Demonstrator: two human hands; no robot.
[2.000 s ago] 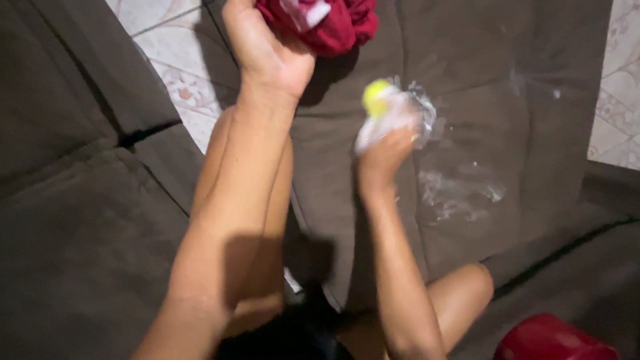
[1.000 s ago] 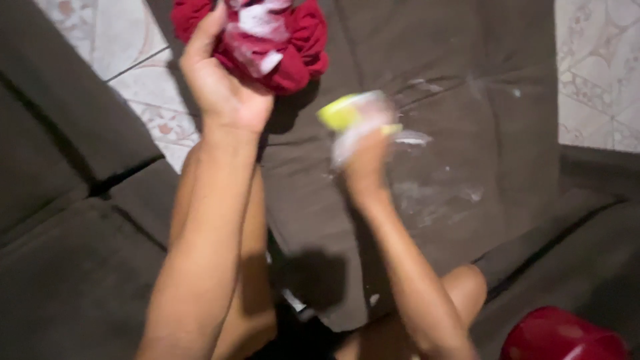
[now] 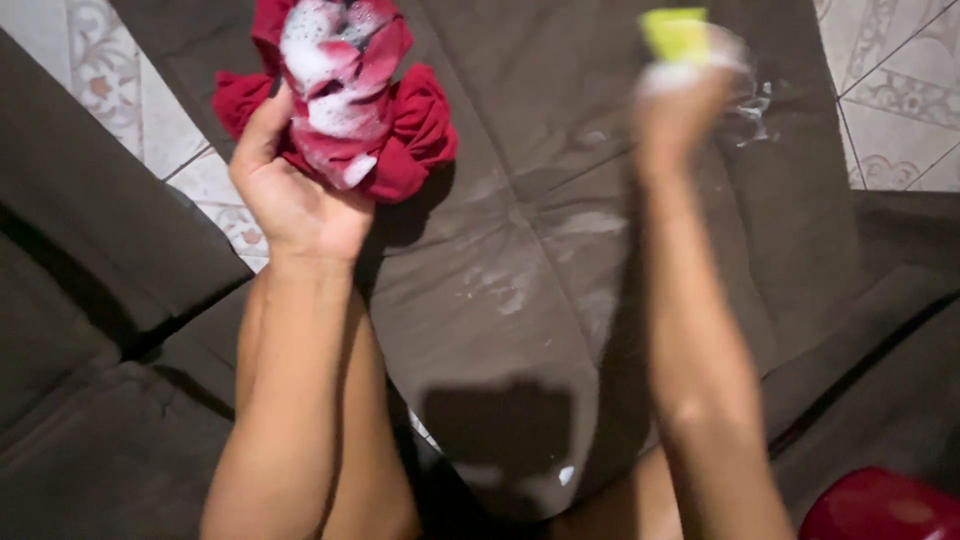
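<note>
Bunched in my left hand (image 3: 300, 187) is a red cloth (image 3: 405, 150) with thick white foam on its upper face; the hand holds it from below, palm up. My right hand (image 3: 686, 97), blurred by motion, grips a yellow sponge (image 3: 675, 34) with white foam about it. That hand is over the far right part of a dark brown upholstered cushion (image 3: 480, 330). Streaks and small patches of foam lie on the cushion's fabric, between the hands and just right of my right hand. The sponge's underside is hidden.
A red container (image 3: 877, 510), partly cut off, is at the bottom right. More dark upholstery (image 3: 90, 262) lies at the left and at the lower right (image 3: 900, 360). Patterned floor tiles (image 3: 900, 112) show at both upper sides. My bare legs are below the cushion's near edge.
My right hand has moved with the sponge to the far right part of the cushion. My left hand still holds the foamy red cloth.
</note>
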